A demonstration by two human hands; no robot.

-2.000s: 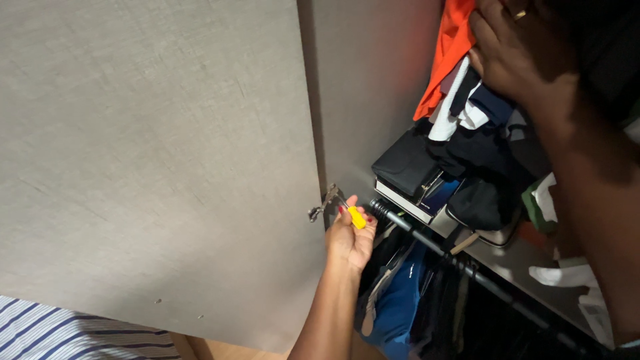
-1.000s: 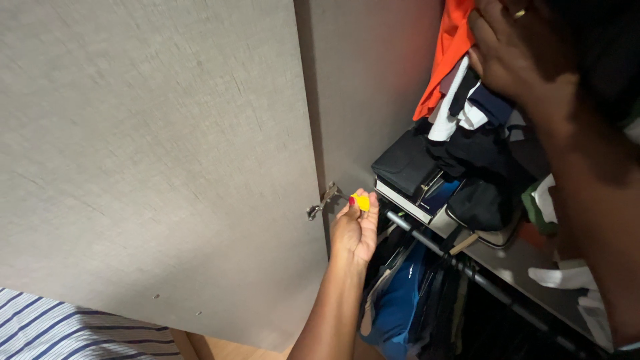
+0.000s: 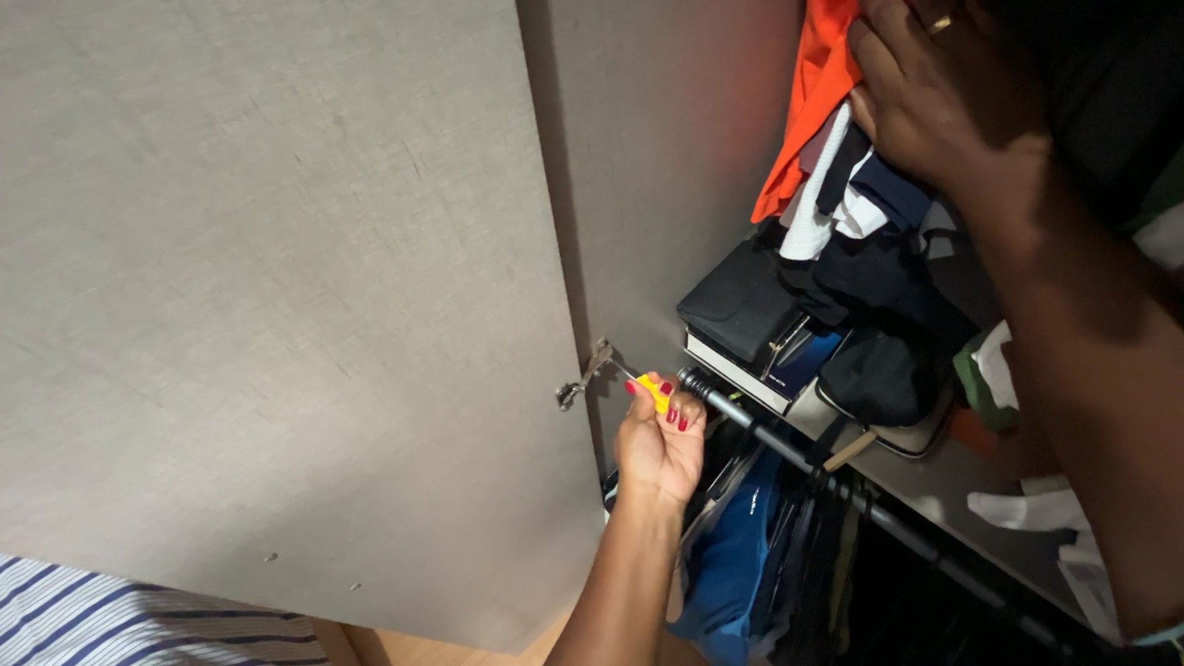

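Note:
My left hand (image 3: pixel 661 444), palm turned up, grips the yellow handle of a small screwdriver (image 3: pixel 654 392) between thumb and fingers. The shaft points up and left to a metal cabinet hinge (image 3: pixel 585 372), which spans the gap between a grey wardrobe door (image 3: pixel 370 324) and the side panel (image 3: pixel 666 185). Whether the tip sits in a screw is too small to tell. At the upper right, my right hand (image 3: pixel 934 83), with a ring on one finger, lies against an orange cloth (image 3: pixel 814 102); its fingertips are partly hidden, and its grip is unclear.
A black case (image 3: pixel 740 301) lies on a book (image 3: pixel 735 372) on the shelf, beside folded clothes (image 3: pixel 888 268). Beneath runs a metal hanging rail (image 3: pixel 786 449) with a blue garment (image 3: pixel 740 546). Two small screws or holes mark the lower door. Striped fabric (image 3: pixel 120 620) shows at lower left.
The fingers of my left hand have shifted around the yellow handle, and the handle's tilt has changed between frames. My right hand has stayed by the orange cloth.

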